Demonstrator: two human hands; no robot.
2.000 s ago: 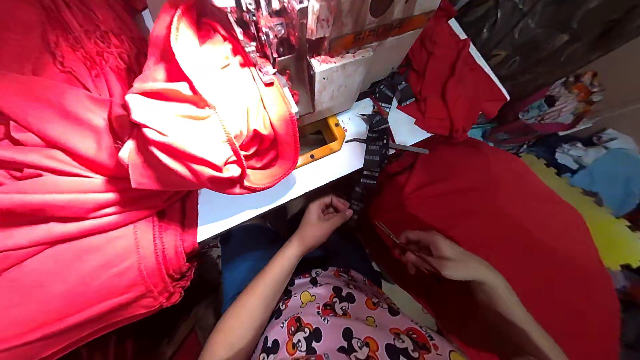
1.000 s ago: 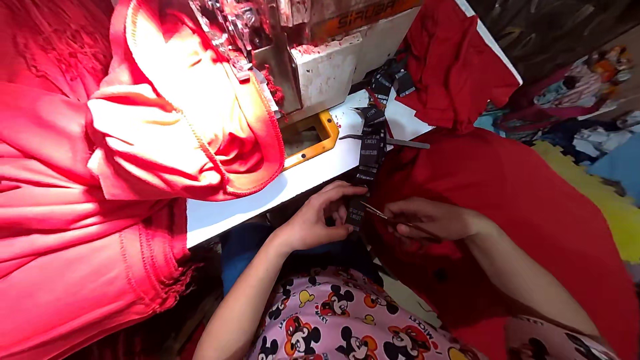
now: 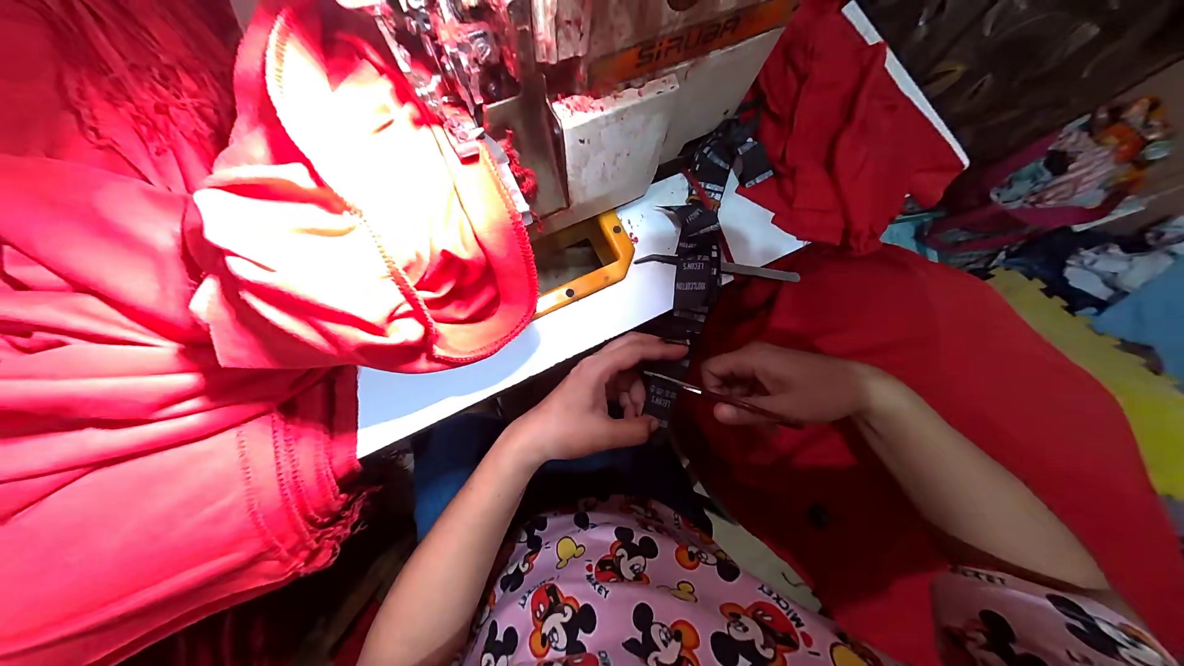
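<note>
A black strip of printed fabric labels [image 3: 696, 268] hangs over the edge of the white machine table. My left hand [image 3: 597, 393] holds its lower part between thumb and fingers. My right hand [image 3: 768, 384] grips a small pair of scissors or thread snips [image 3: 694, 389], whose metal blades lie across the strip just right of my left fingers. Whether the blades are apart cannot be told. Above is a Siruba sewing machine [image 3: 615, 120], with red fabric [image 3: 370, 231] bunched under its needle area.
Tweezers [image 3: 763, 272] lie on the table edge beneath the label strip. Red fabric drapes at the left [image 3: 111, 416] and over my right side [image 3: 971, 351]. A red piece [image 3: 823, 139] lies by the machine. Yellow foam matting [image 3: 1091, 361] and piled clothes are at the right.
My left hand has come up and now spreads around the strip's lower part. My right hand has moved in toward it, bringing the blades onto the strip.
</note>
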